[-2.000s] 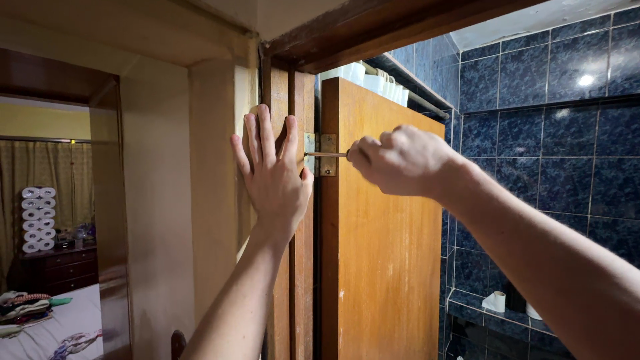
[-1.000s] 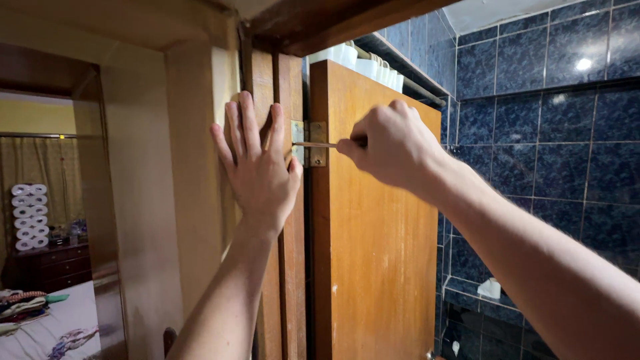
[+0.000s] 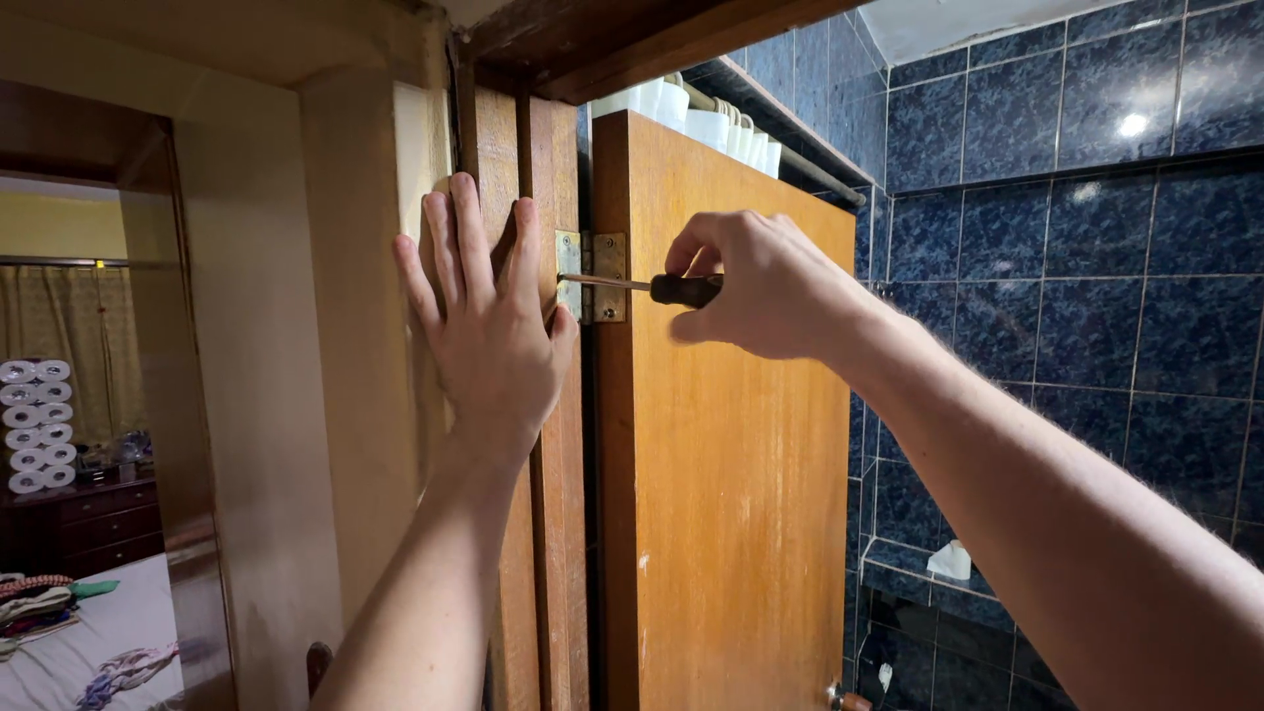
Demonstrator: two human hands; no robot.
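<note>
A screwdriver [image 3: 686, 289] with a dark handle and thin metal shaft is held level by my right hand [image 3: 760, 286], fingers around the handle's end. Its tip meets the frame-side leaf of a metal butt hinge [image 3: 610, 259]; the screw head there is too small to make out. The hinge joins the wooden door frame [image 3: 555, 168] to an open wooden door [image 3: 741, 444]. My left hand [image 3: 494, 326] lies flat on the frame just left of the hinge, its fingers spread and pointing up, with no object in it.
Behind the door are a curtain rod [image 3: 810, 176] with white curtain folds and a blue tiled wall [image 3: 1037, 237]. A door knob [image 3: 847, 699] sits low on the door. At left, a doorway shows stacked toilet rolls [image 3: 38, 425], a dresser [image 3: 109, 523] and a bed [image 3: 89, 652].
My right fingers have loosened from a closed fist to a more spread grip on the screwdriver handle. My left hand stays against the frame.
</note>
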